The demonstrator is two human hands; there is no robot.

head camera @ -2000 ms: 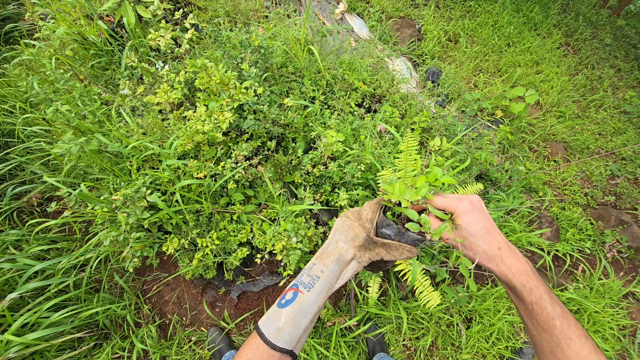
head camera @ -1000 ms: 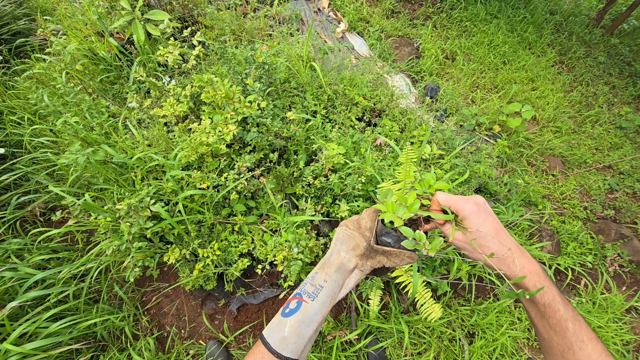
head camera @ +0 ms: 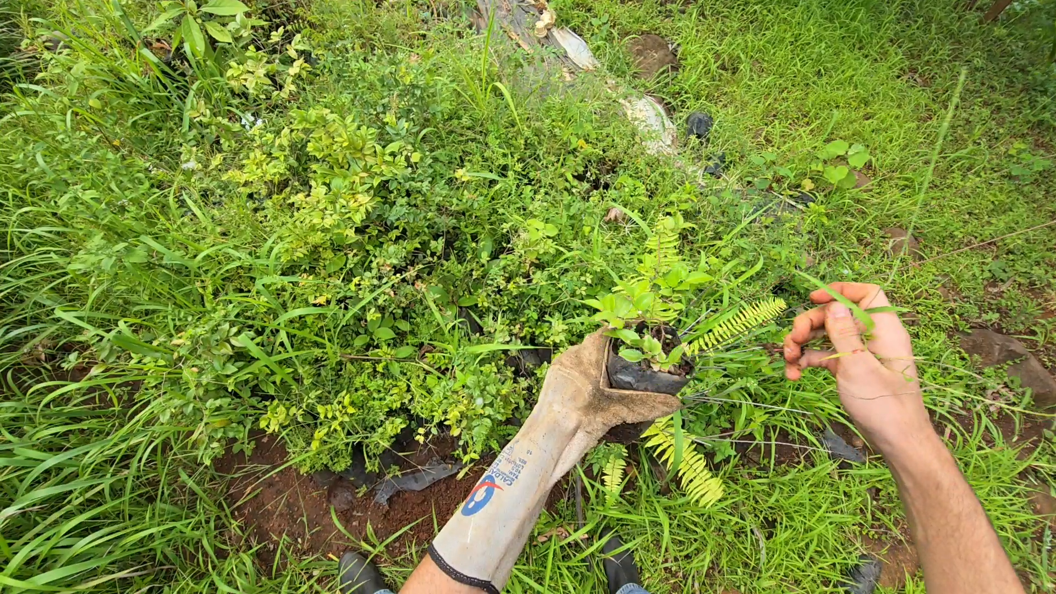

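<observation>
My left hand (head camera: 606,388), in a long leather work glove, grips a black plastic nursery bag (head camera: 643,377) of soil. A leafy green seedling (head camera: 648,305) stands in the bag, with fern fronds (head camera: 737,324) beside it. My bare right hand (head camera: 862,346) is to the right of the bag, apart from it, fingers curled. Pulled grass blades (head camera: 850,304) lie between its thumb and fingers, and thin stems trail from it.
A dense bed of small leafy plants (head camera: 355,190) and tall grass fills the left and middle. Torn plastic sheeting (head camera: 648,120) lies beyond. Bare red soil (head camera: 289,503), a rock (head camera: 1006,363) and my dark boots (head camera: 619,565) show lower down.
My right hand has moved right, away from the seedling, with grass blades now in its fingers. My left hand still holds the bag.
</observation>
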